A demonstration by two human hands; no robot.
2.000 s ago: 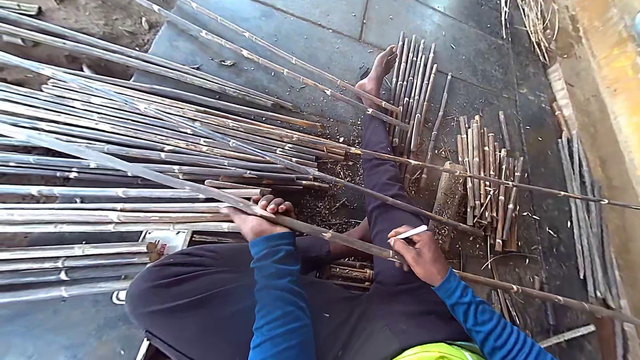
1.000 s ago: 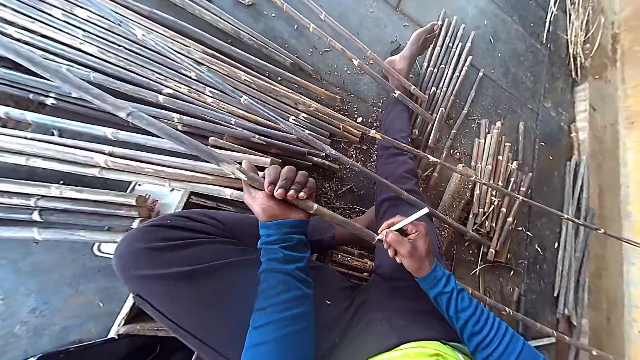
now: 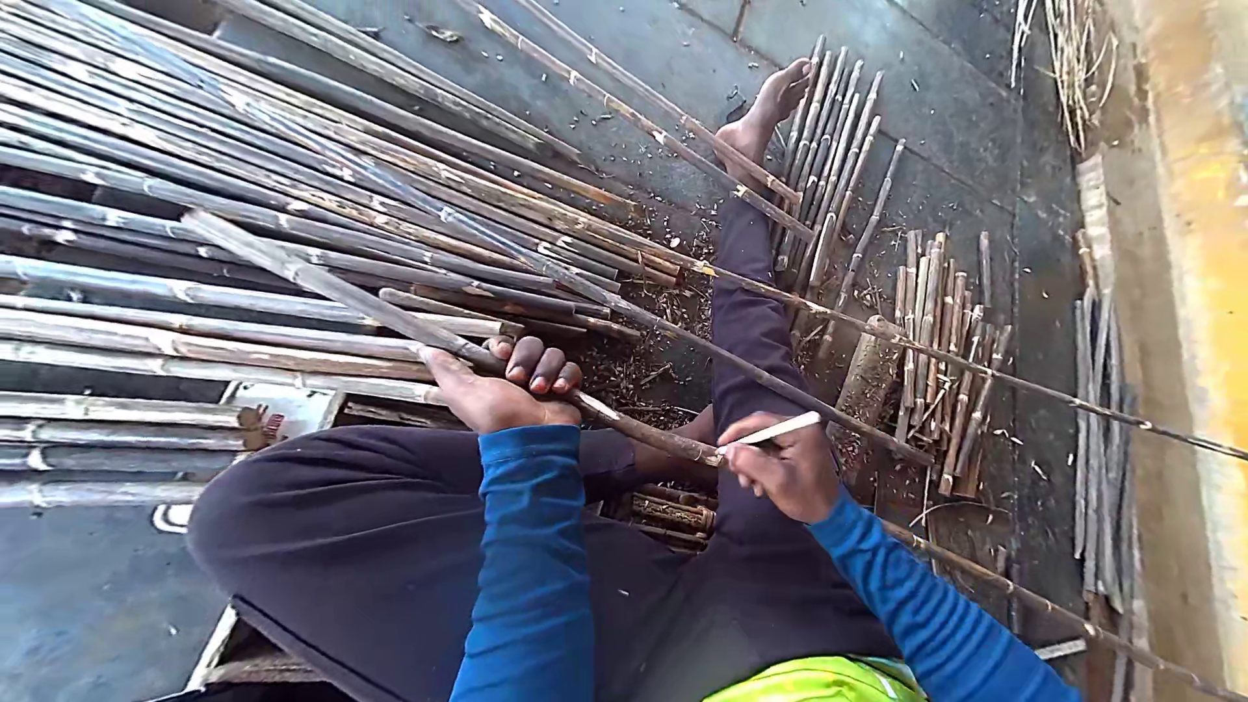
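Observation:
A long bamboo pole point(image 3: 639, 430) slants across my lap from upper left to lower right. My left hand point(image 3: 508, 386) is closed around it, palm up. At a node of the pole, above my outstretched leg, my right hand point(image 3: 791, 466) pinches a slim pale tool point(image 3: 772, 429), perhaps a knife; its kind is unclear. The tool's lower end meets the pole, and pale material shows at that node. Part of the pole is hidden behind my right hand and forearm. Another thin pole point(image 3: 682, 334) crosses just beyond my hands, over my leg.
Many long bamboo poles point(image 3: 322, 210) lie at the left. Short cut bamboo pieces point(image 3: 938, 351) and longer ones point(image 3: 840, 146) lie beyond my right hand and beside my foot. A thick log piece point(image 3: 868, 375) is near them. More sticks point(image 3: 1102, 448) lie along the wall's foot at right.
The held pole has shifted, and its far left end now shows in view. Both hands remain on it, with the pale tool still in my right hand. The view has turned somewhat.

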